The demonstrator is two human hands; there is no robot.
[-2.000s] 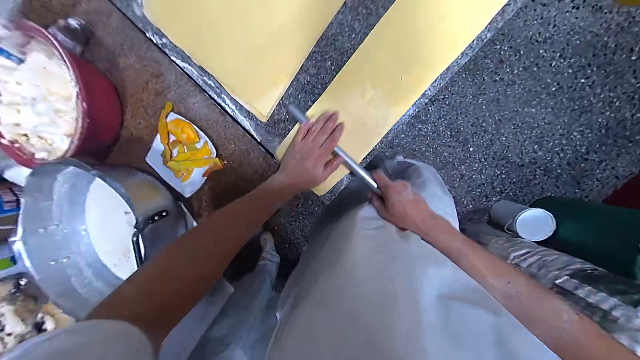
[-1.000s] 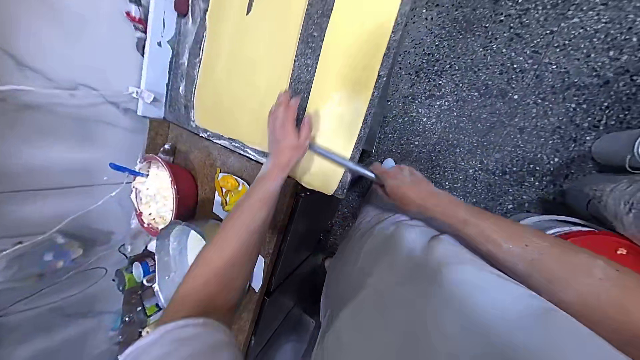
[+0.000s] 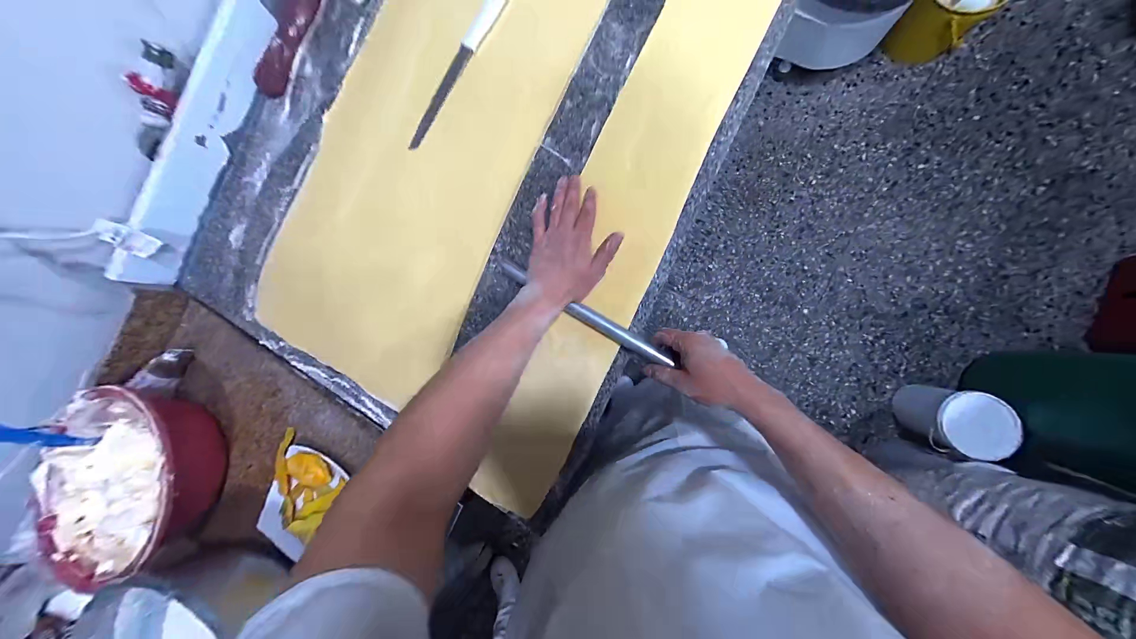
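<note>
My right hand point(image 3: 706, 364) is closed around the near end of a metal rod point(image 3: 621, 335), which lies slantwise across a narrow strip of yellow dough sheet point(image 3: 666, 169). Over the rod my left hand point(image 3: 572, 244) is spread flat with its fingers apart, above the strip's left edge; whether it touches the dough cannot be told. To the left a wide yellow dough sheet point(image 3: 382, 248) lies on the dark stone table. A knife point(image 3: 448, 84) with a pale handle rests on the wide sheet.
At lower left stand a red tub point(image 3: 200, 461) of white creamy filling and a white dish point(image 3: 275, 524) with yellow-orange pieces. Buckets point(image 3: 839, 40) stand on the speckled floor at top right. A white can point(image 3: 981, 426), a green container point(image 3: 1056, 408) and a person's patterned trouser leg point(image 3: 1003, 524) are at right.
My left hand has moved farther up along the narrow strip, and the rod, still in my right hand, now crosses higher on it. The view has shifted and turned.
</note>
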